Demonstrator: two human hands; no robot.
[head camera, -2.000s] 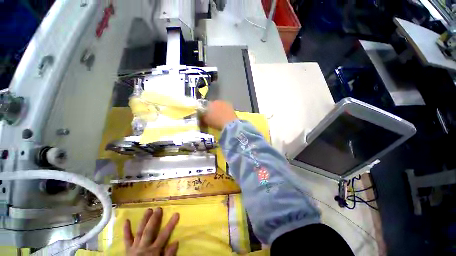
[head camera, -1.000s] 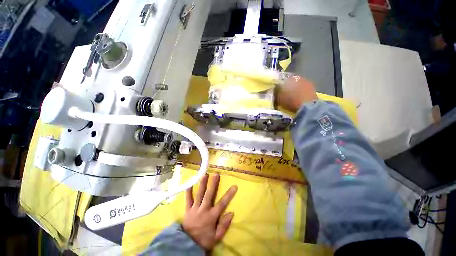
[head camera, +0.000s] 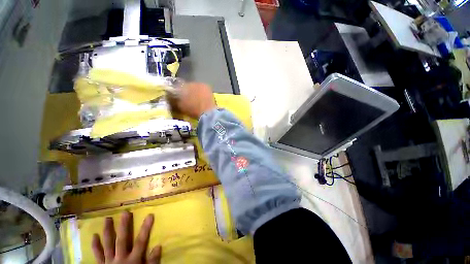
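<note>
A large yellow garment panel (head camera: 180, 221) lies flat in front of me. My left hand (head camera: 123, 242) rests on it, fingers spread, cut off by the bottom edge. An orange-brown guide bar (head camera: 144, 186) with black handwriting crosses the cloth ahead of my fingers. Beyond it is a silver metal clamp unit (head camera: 121, 61) with crinkled plastic and yellow cloth (head camera: 121, 87) on top. My right hand (head camera: 191, 100), blurred, is at the right side of this unit; its fingertips are unclear against the plastic, and whether it grips anything cannot be told.
The white sewing machine body (head camera: 26, 93) fills the left side, with a curved white lamp neck (head camera: 38, 216) at lower left. A framed control screen (head camera: 337, 118) stands at the right on the white tabletop (head camera: 270, 77). Other work tables are at the far right.
The view has swung left, then back right. My left hand stays flat on the yellow panel, and my right hand stays beside the clamp unit.
</note>
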